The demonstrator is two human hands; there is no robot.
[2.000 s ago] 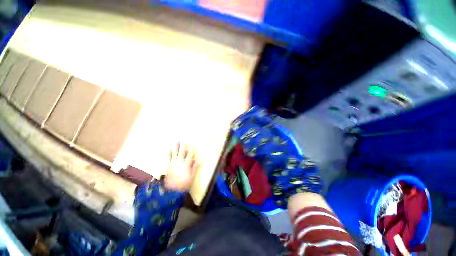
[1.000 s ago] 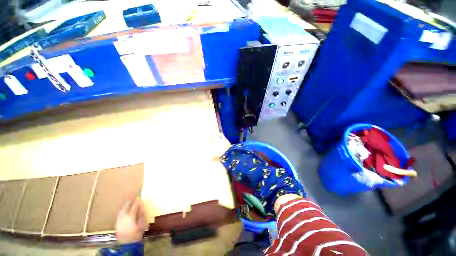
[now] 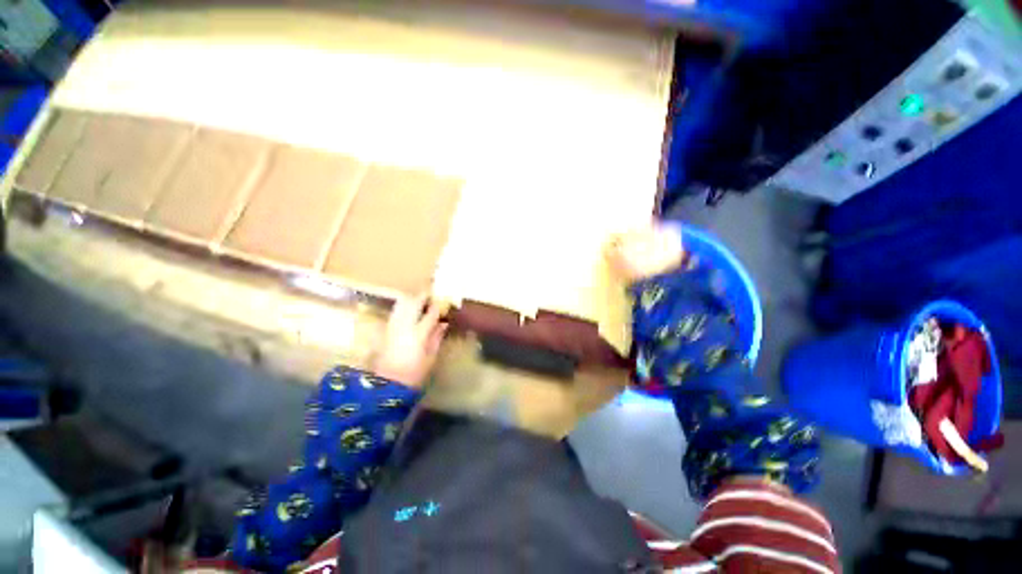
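The layered sheet stack (image 3: 538, 202) lies on the press board, its top cream-white and overexposed. A row of brown cut-out openings (image 3: 387, 230) with thin pale strips between them runs along its front left part. Maroon layers (image 3: 521, 325) show at its front edge. A dark block (image 3: 527, 358) lies just in front of them. My left hand (image 3: 412, 342) is at the stack's front edge, beside the last opening, fingertips at the edge. My right hand (image 3: 648, 252) is at the stack's right edge, blurred and bright; whether it grips anything is unclear.
A blue scrap bucket (image 3: 740, 297) stands under my right forearm. A second blue bucket (image 3: 992, 387) with red and white scraps is farther right. The grey control box (image 3: 885, 132) with green-lit buttons is at the upper right. The worn board edge (image 3: 168, 286) runs along the front.
My right hand has come up from over the scrap bucket to the stack's right edge. My left hand stays at the front edge near the last opening. The view has tilted down.
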